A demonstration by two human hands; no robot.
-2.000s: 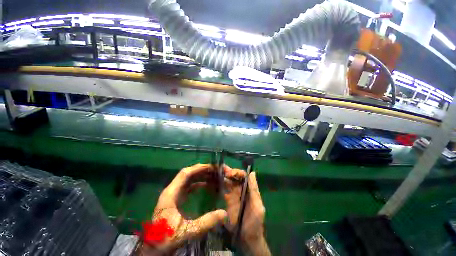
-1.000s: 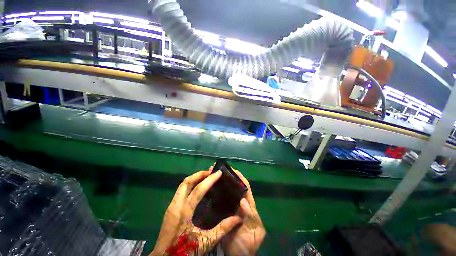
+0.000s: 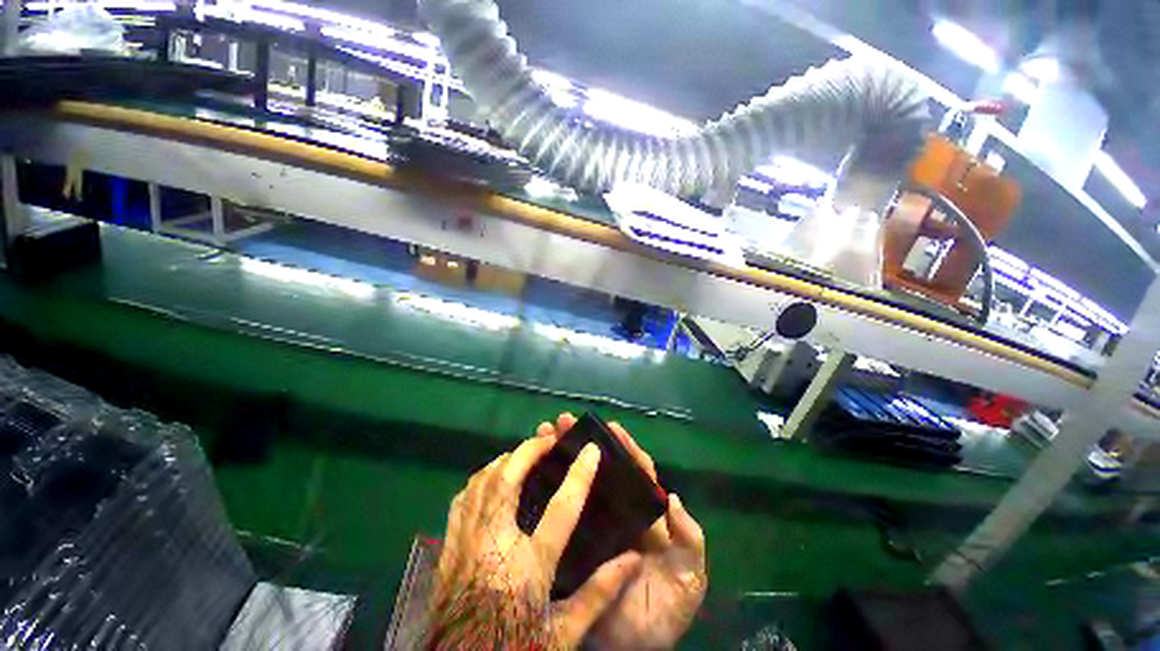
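A black phone-sized body, seemingly a phone housing (image 3: pixel 613 506), is held tilted between both hands above the green bench. My left hand (image 3: pixel 509 547) lies over its left side, with a finger across the dark face and the thumb at the lower edge. My right hand (image 3: pixel 662 572) cups it from below and the right, fingertips at its right edge. The palm-side contact is hidden.
A large stack of clear blister trays (image 3: pixel 115 521) stands at left, a pale sheet (image 3: pixel 290 619) beside it. A black tray or pad (image 3: pixel 910 619) lies at lower right. Beyond the green bench (image 3: pixel 331 471) is a raised pale shelf (image 3: pixel 547 249) with a slanted post at right.
The black body has turned from edge-on to show its dark face, then moved slightly right with both hands. My left finger now lies across it. A blurred hand at far right has gone.
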